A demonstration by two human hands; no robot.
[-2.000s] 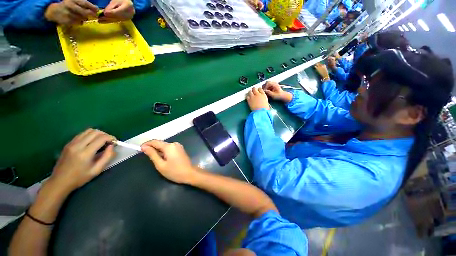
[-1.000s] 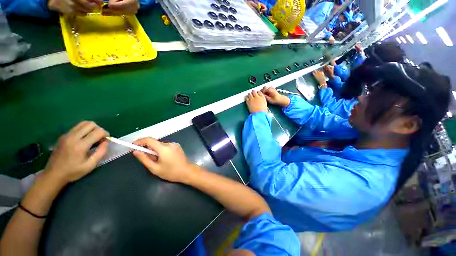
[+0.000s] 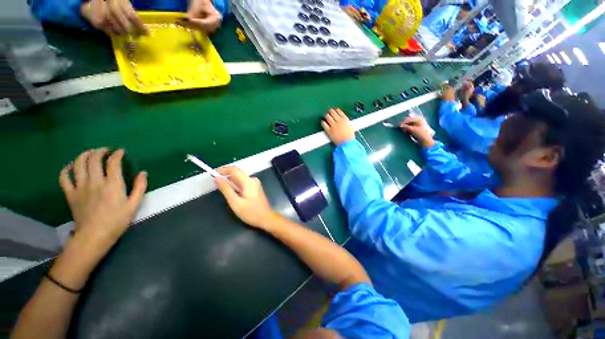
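My right hand holds a thin white stick tool over the pale edge rail, its tip pointing up and left over the belt. My left hand is over the green belt at the left, fingers spread. Something dark shows partly behind its fingers; I cannot tell what it is or whether the hand touches it. A dark watch case lies on the green belt, beyond and to the right of my right hand, not touched.
A black smartphone lies right of my right hand. Across the belt are a yellow tray with a worker's hands over it and stacked blister trays. A worker in a blue smock sits at right. More watch cases line the belt.
My left hand has come away from the stick and its fingers have spread over the belt. My right hand and stick have moved right. The watch case has travelled right along the belt.
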